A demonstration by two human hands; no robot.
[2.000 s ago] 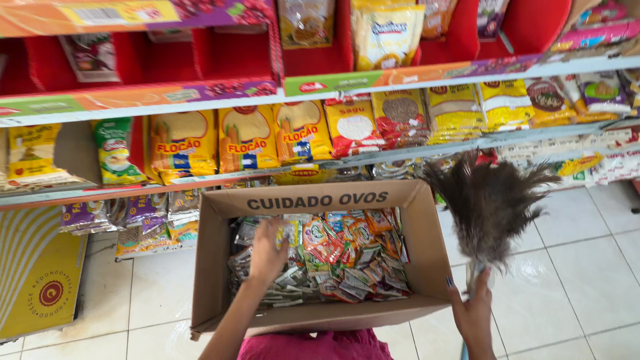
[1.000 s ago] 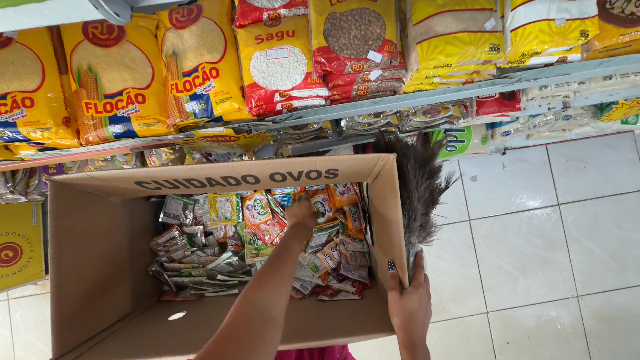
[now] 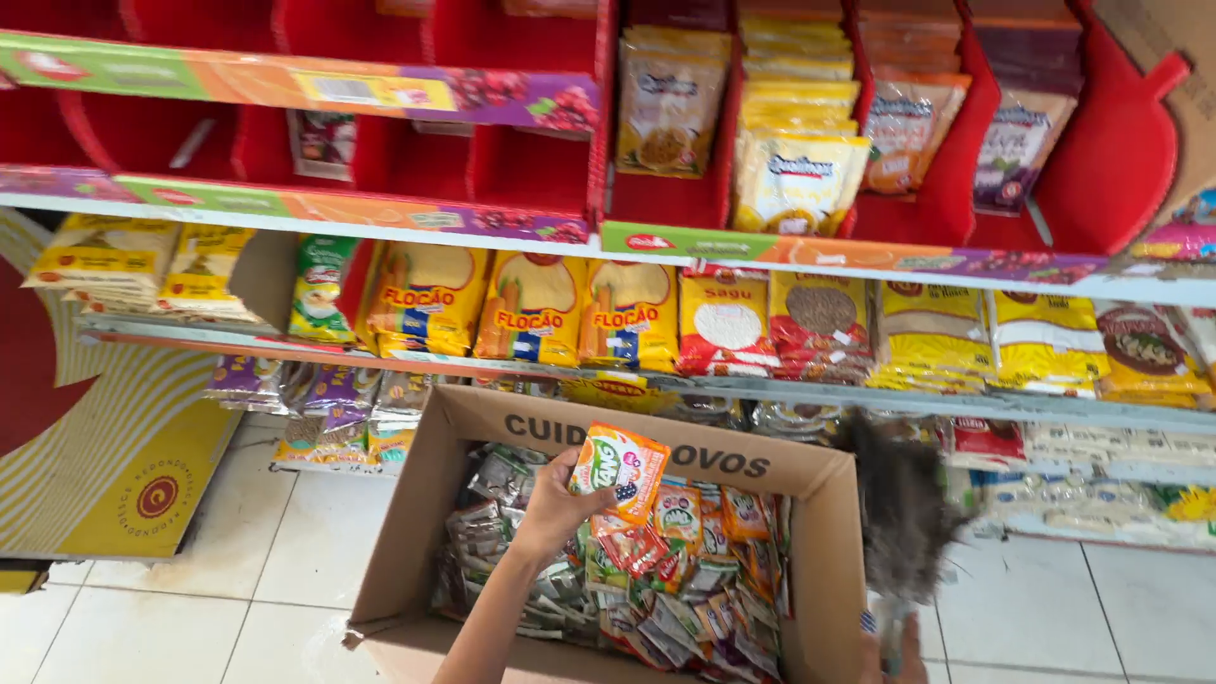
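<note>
My left hand [image 3: 560,508] pinches an orange Tang drink-mix sachet [image 3: 622,470] above an open cardboard box [image 3: 826,560]. Loose sachets [image 3: 665,608] in orange, green, red and silver fill the box's lower part. At the box's right side, my right hand [image 3: 893,651] is around the handle of a dark feather duster [image 3: 898,513], its feathers up and blurred. Part of that hand is cut off by the frame's lower edge, and its fingers are close to the box wall.
Red divided display trays [image 3: 532,180] hold seasoning-like packets at the top. Below, a shelf [image 3: 532,366] carries yellow Flocão bags [image 3: 627,309] and other food bags. A lower shelf holds more packets. A yellow patterned cardboard panel [image 3: 142,456] stands left, on white floor tiles [image 3: 161,627].
My left hand has come up out of the sachets with an orange one in its fingers. The view has shifted to show more of the upper trays.
</note>
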